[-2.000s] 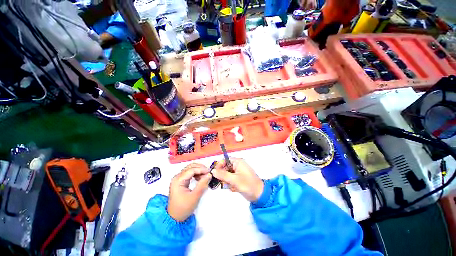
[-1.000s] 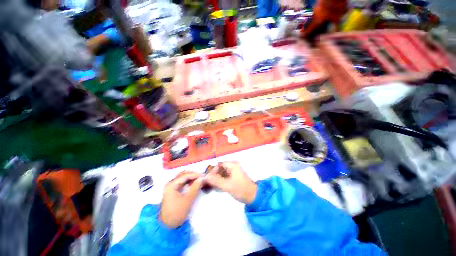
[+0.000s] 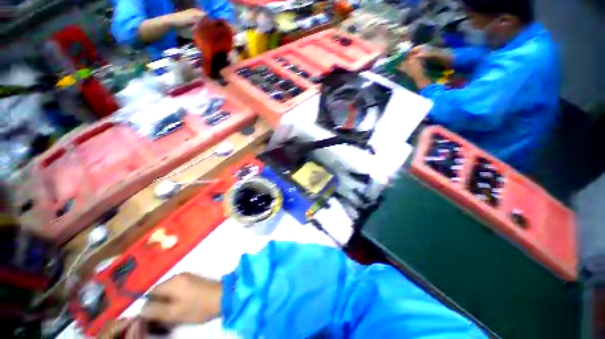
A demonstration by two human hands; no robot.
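Observation:
My right hand (image 3: 182, 299) is at the lower left of the view, blurred, its fingers bent around a small dark unit (image 3: 156, 326). My left hand (image 3: 121, 327) is close beside it, mostly cut off by the bottom edge; its grip cannot be made out. The tweezers cannot be made out. The long orange-red parts tray (image 3: 142, 270) lies just beyond my hands, with dark small parts in compartments and a white bone-shaped piece (image 3: 162, 239). A round tin with a pale rim (image 3: 277, 210) stands right of the tray.
A blue base with a yellow sponge (image 3: 312, 177) and a black fan (image 3: 351, 106) are beyond the tin. Pink-red trays are on the ledge (image 3: 109, 159) and at right (image 3: 531, 215). A worker in blue (image 3: 511, 93) sits at the upper right; another worker's arms show at top.
The view has swung right, so my hands and the long tray now appear further left and lower. The right-hand tray and the worker at the upper right have come into view.

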